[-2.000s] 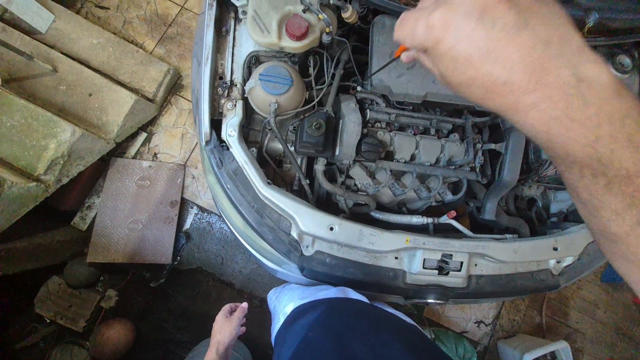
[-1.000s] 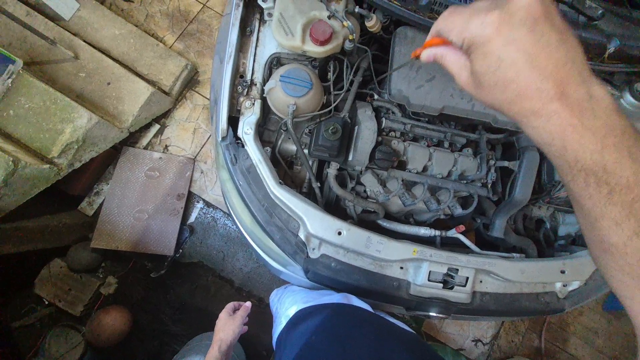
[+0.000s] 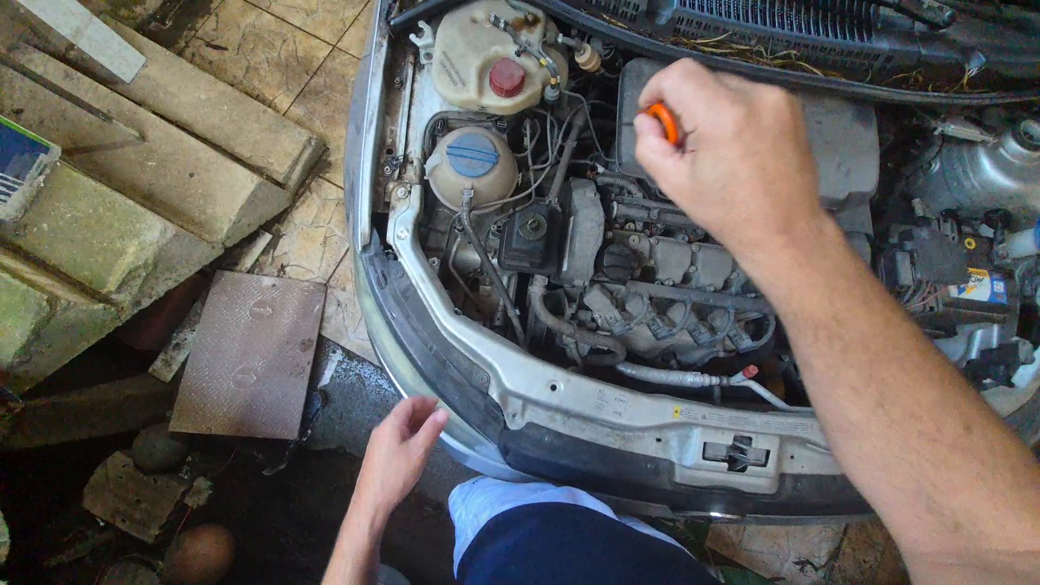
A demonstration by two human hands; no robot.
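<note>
My right hand point(image 3: 723, 146) is closed around an orange-handled tool point(image 3: 662, 123) over the dark engine cover point(image 3: 841, 154). Its shaft is hidden in this frame. Below the hand lie the dusty engine's intake parts and the black oil filler cap point(image 3: 619, 262). To the left of the hand are a coolant tank with a blue cap point(image 3: 472, 155) and a cream reservoir with a red cap point(image 3: 507, 77). Outside the front bumper point(image 3: 406, 357), at the lower middle, my left hand point(image 3: 406, 443) hangs with bent fingers, holding nothing visible.
The silver front crossmember with its hood latch point(image 3: 736, 453) runs before my body. A battery point(image 3: 979, 294) is at the right. On the left lie concrete slabs point(image 3: 122, 236), a brown textured tile point(image 3: 252, 353) and a round clay-coloured object point(image 3: 201, 554).
The orange handle has turned in my right hand, and the thin shaft that showed earlier no longer shows. My left hand has risen a little toward the bumper.
</note>
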